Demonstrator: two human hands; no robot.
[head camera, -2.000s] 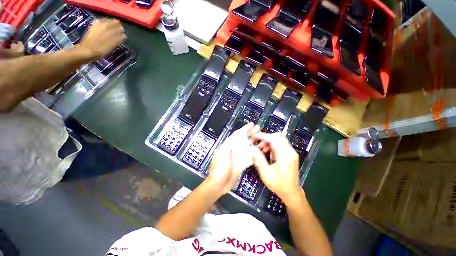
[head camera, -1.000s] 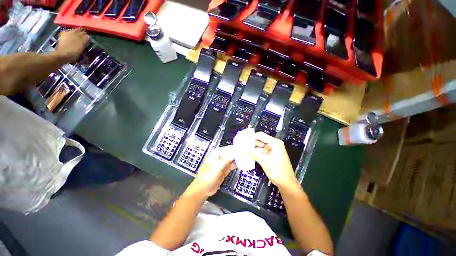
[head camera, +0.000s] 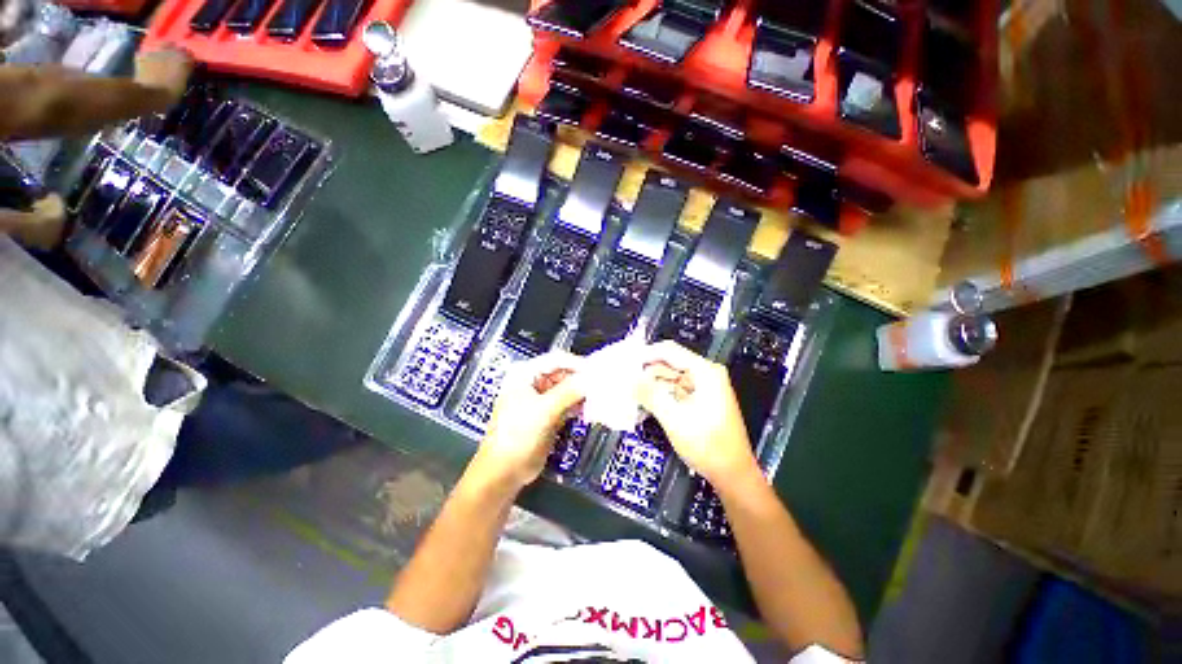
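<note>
A small white wiping cloth (head camera: 614, 385) is stretched between my two hands. My left hand (head camera: 538, 413) pinches its left side and my right hand (head camera: 690, 405) pinches its right side. Both hands are over the middle of a clear plastic tray (head camera: 399, 340). In the tray lie several black flip phones (head camera: 486, 266), opened long in two rows, with keypads (head camera: 433, 359) at the lower end and dark lids at the upper end. My hands and the cloth hide parts of the middle phones.
Stacked red foam trays (head camera: 765, 110) with phones stand behind. One dispenser bottle (head camera: 923, 341) is at right, another (head camera: 412, 109) at upper left. Another person's arm (head camera: 81, 101) reaches over a second clear tray (head camera: 288, 208) at left. Cardboard boxes (head camera: 1082, 428) are at right.
The cloth, earlier bunched between my fingers, is now spread flatter between both hands. My left hand has moved left and up. The other person's hand has moved off toward the upper left.
</note>
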